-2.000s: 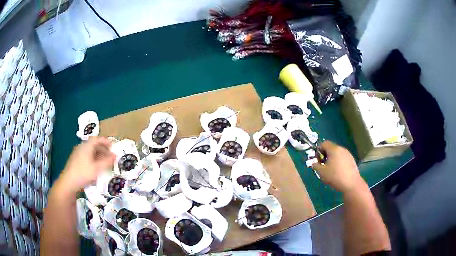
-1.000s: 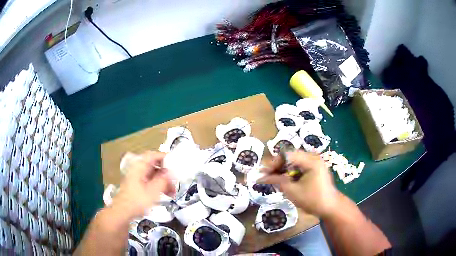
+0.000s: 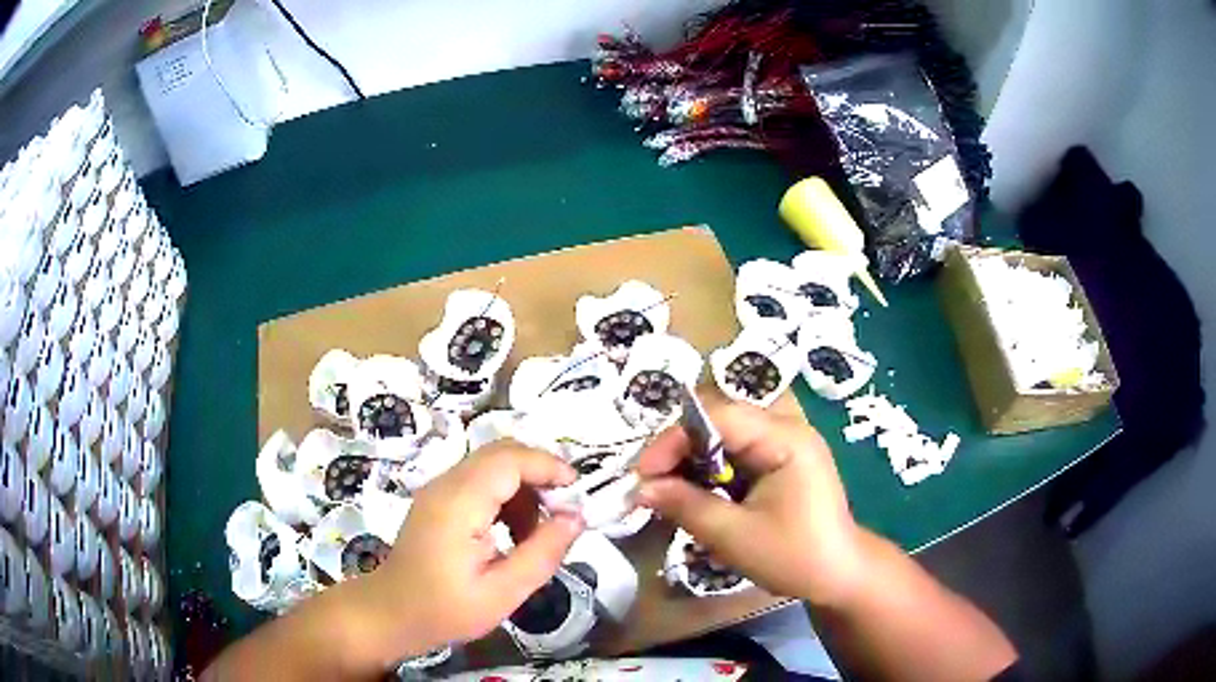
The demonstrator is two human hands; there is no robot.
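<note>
My left hand (image 3: 467, 540) pinches a white piece (image 3: 566, 502) between thumb and forefinger, low in the middle of the view. Whether it is a small fitting or part of a housing cannot be told. My right hand (image 3: 767, 500) is close beside it, holding a slim metal plier-type tool (image 3: 702, 433) with black-and-yellow handles, its jaws pointing up and away. The right fingertips meet at the right end of the white part. White camera housings with black ringed discs, such as this one (image 3: 472, 337), lie around and under both hands.
Housings lie on a brown cardboard sheet (image 3: 300, 349) over the green table (image 3: 440, 173). Stacked housings (image 3: 80, 386) rise at left. At right are loose white bits (image 3: 907, 446), a yellow bottle (image 3: 816, 216), and an open carton (image 3: 994, 380). Cables (image 3: 707, 100) and a dark bag (image 3: 887, 153) lie behind.
Both hands have come together over the housings. The right hand has left the loose white bits with the tool and moved left. The blurred housing by the left hand is no longer distinguishable there.
</note>
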